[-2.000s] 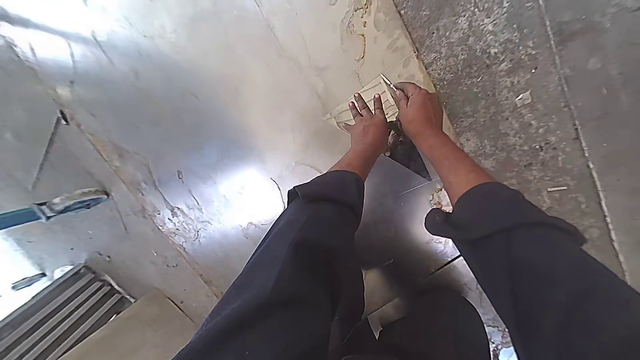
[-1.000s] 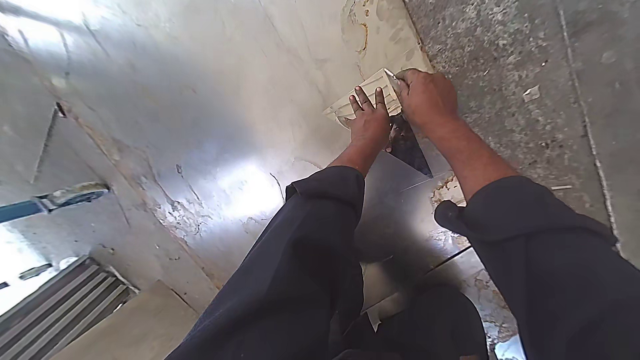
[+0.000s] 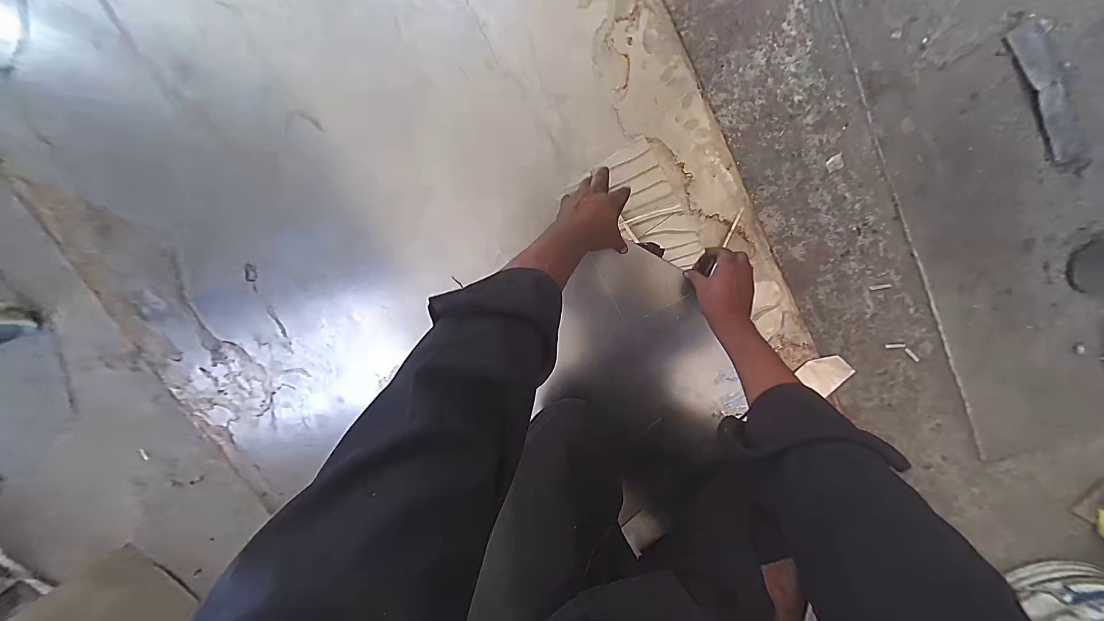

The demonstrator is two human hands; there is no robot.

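Note:
A large shiny metal sheet (image 3: 414, 112) lies flat below my hands. My left hand (image 3: 595, 216) rests on it with fingers spread, at the edge of a pale ribbed piece (image 3: 651, 185) whose material I cannot tell. Lower right, my right hand (image 3: 726, 280) is closed around a small dark tool, its kind unclear, with a thin light tip or strip standing up beside it. A small black object (image 3: 651, 248) lies between the two hands. A smooth grey metal piece (image 3: 638, 293) extends from between my hands toward my body.
Stained concrete floor (image 3: 811, 172) borders the sheet on the right, with small pale scraps (image 3: 901, 349) on it. A flat grey strip (image 3: 1048, 95) lies at the upper right. A pale block (image 3: 825, 376) sits by my right forearm, and a coiled bundle (image 3: 1061, 586) at the lower right.
My right hand has moved from the upper edge of the pale piece down toward my body, apart from my left hand. The view has shifted considerably.

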